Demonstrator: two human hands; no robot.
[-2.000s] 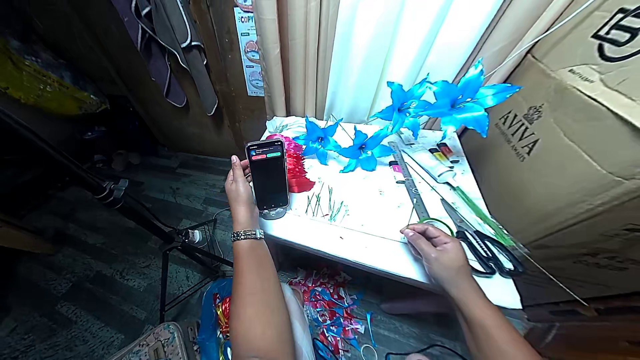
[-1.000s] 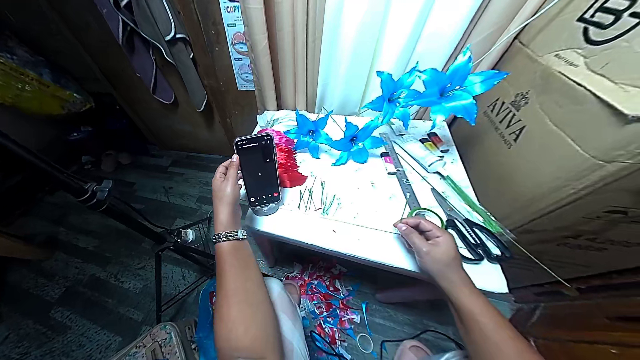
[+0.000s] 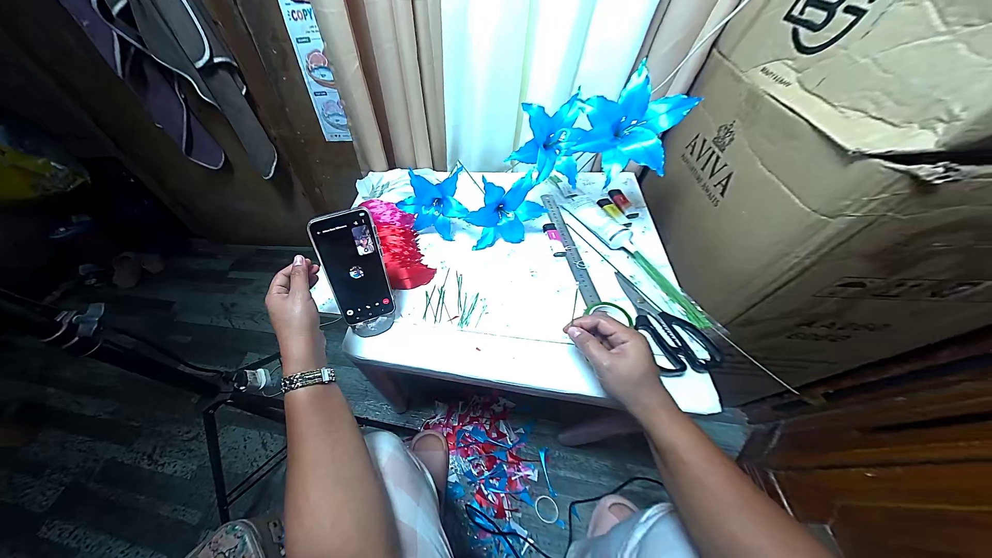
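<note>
My left hand (image 3: 294, 302) is beside a smartphone (image 3: 353, 267) propped on a stand, its fingers curled together with nothing visible in them. My right hand (image 3: 612, 353) is over the table's front edge, thumb and fingers pinching what looks like a thin green wire. Just behind it lie a roll of green tape (image 3: 610, 310), a metal ruler (image 3: 570, 252) and black-handled scissors (image 3: 674, 341). Short green wires (image 3: 457, 302) lie between the hands. Red ribbon petals (image 3: 403, 252) are piled behind the phone. Blue ribbon flowers (image 3: 504, 211) stand at the back.
The small white table (image 3: 465, 353) stands against curtains. Small bottles (image 3: 616, 205) and a bundle of green stems (image 3: 670, 291) lie on its right. A large cardboard box (image 3: 821, 209) is at right, a black tripod (image 3: 217, 387) at left. Ribbon scraps (image 3: 492, 465) litter the floor.
My left hand has come away from the phone's edge, which it touched in the earlier frames. The phone's screen display has changed. My right hand keeps its place by the tape roll.
</note>
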